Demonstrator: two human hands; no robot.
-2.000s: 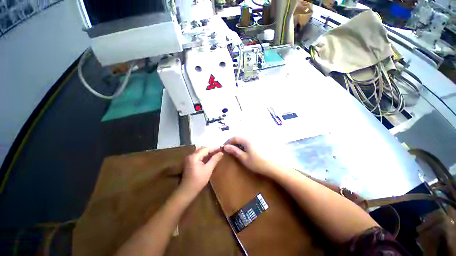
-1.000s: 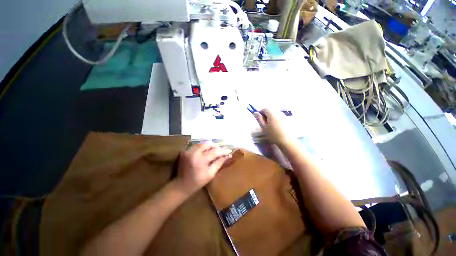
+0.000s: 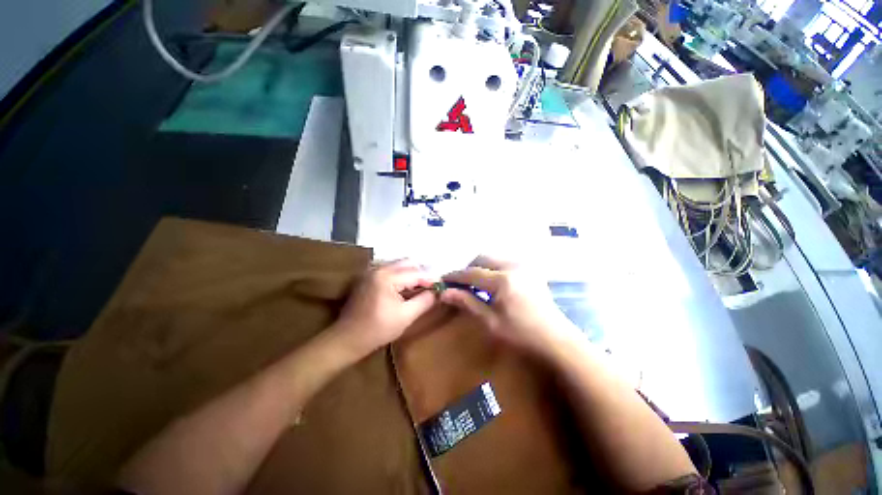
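Observation:
A brown cloth panel [image 3: 213,319] lies across the lower picture, with a smoother orange-brown part [image 3: 484,353] and a black label [image 3: 462,419] right of centre. My left hand [image 3: 389,302] pinches the panel's top edge between its fingertips. My right hand [image 3: 503,298] is close beside it, fingertips nearly meeting the left ones. A small dark blue slim tool, seemingly thread snips [image 3: 471,289], shows in my right hand at the edge. Its tip is partly hidden by the fingers.
The white sewing head [image 3: 455,116] with a red logo stands beyond my hands on the glossy white table [image 3: 619,261]. A small dark flat piece [image 3: 564,231] lies right of it. A beige bag with cords [image 3: 701,135] is at upper right. Brown straps [image 3: 774,387] are at lower right.
My right hand reached out to the slim tool on the table and has come back with it to the cloth edge beside my left hand. The view has shifted.

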